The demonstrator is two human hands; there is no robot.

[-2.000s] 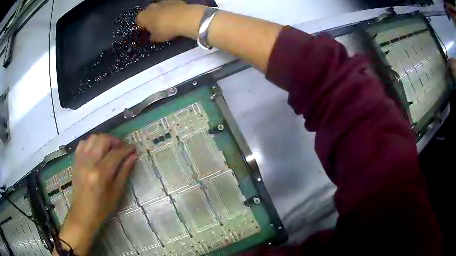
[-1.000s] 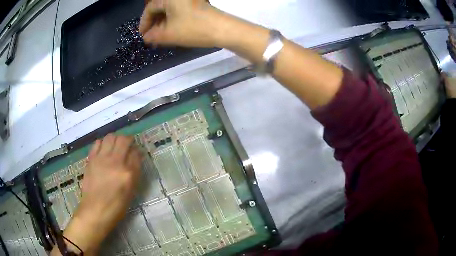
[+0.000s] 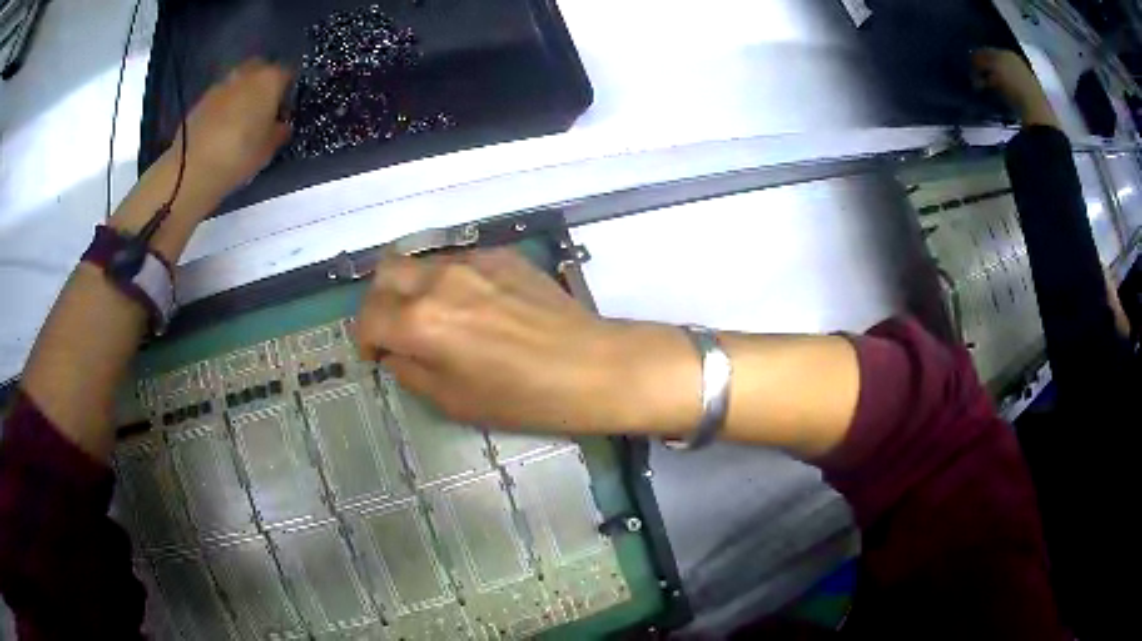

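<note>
The circuit board panel [image 3: 357, 457] lies in its green-bordered carrier frame [image 3: 645, 551], with short rows of small black components [image 3: 256, 394] along its upper part. My right hand [image 3: 470, 332] is over the panel's upper right part, fingertips pointing down at it; whether it holds a component is hidden. My left hand [image 3: 244, 119] is at the left part of the black component tray [image 3: 514, 75], fingertips at the edge of the loose component pile [image 3: 357, 75]; I cannot tell whether it pinches one.
A wrist strap with a thin cord [image 3: 135, 269] is on my left wrist. A curved metal handle [image 3: 420, 241] is on the frame's far edge. At the right are a second panel [image 3: 983, 263], another dark tray [image 3: 902, 50] and another person's hand [image 3: 1008, 78] over it.
My left hand has moved from the panel up to the tray. My right hand has moved from the tray down to the panel. The view has shifted, and another person's arm now shows at the right.
</note>
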